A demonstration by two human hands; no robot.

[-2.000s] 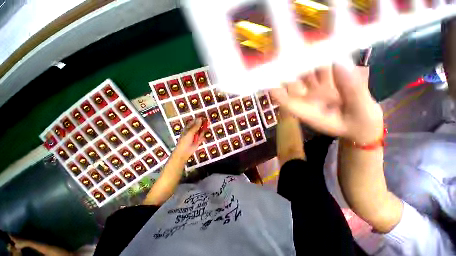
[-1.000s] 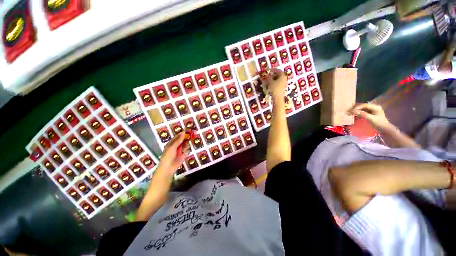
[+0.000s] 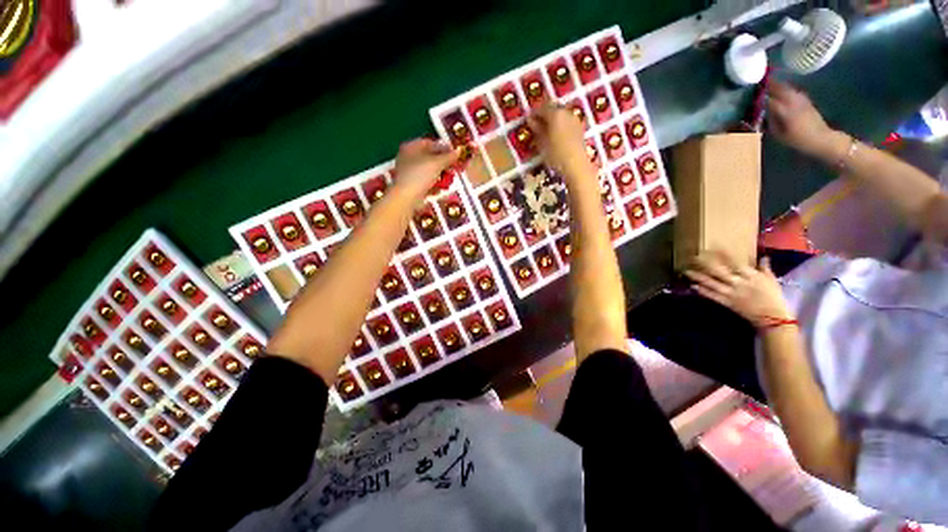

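Note:
White compartment trays of red units with gold centres lie side by side: a left tray (image 3: 192, 330), a middle tray (image 3: 445, 272) and a right tray (image 3: 626, 90). My left hand (image 3: 424, 166) holds a red unit (image 3: 449, 179) over the border between the middle and right trays. My right hand (image 3: 559, 133) is over the right tray with its fingertips at a red unit (image 3: 523, 141); whether it grips the unit is unclear. Small black and cream pieces (image 3: 543, 200) are heaped on the right tray. Tan empty pockets show beside the left hand.
A closed cardboard box (image 3: 717, 197) stands right of the right tray, with a neighbouring worker's hand (image 3: 743, 291) at its lower end. Another hand (image 3: 798, 120) is beyond it. A white fan (image 3: 813, 42) is at top right. A green belt (image 3: 312, 135) runs behind the trays.
My left hand has moved up and right with the red unit, from the middle tray to the right tray's edge. My right hand has shifted slightly up and left. The neighbour's hands have moved around the box.

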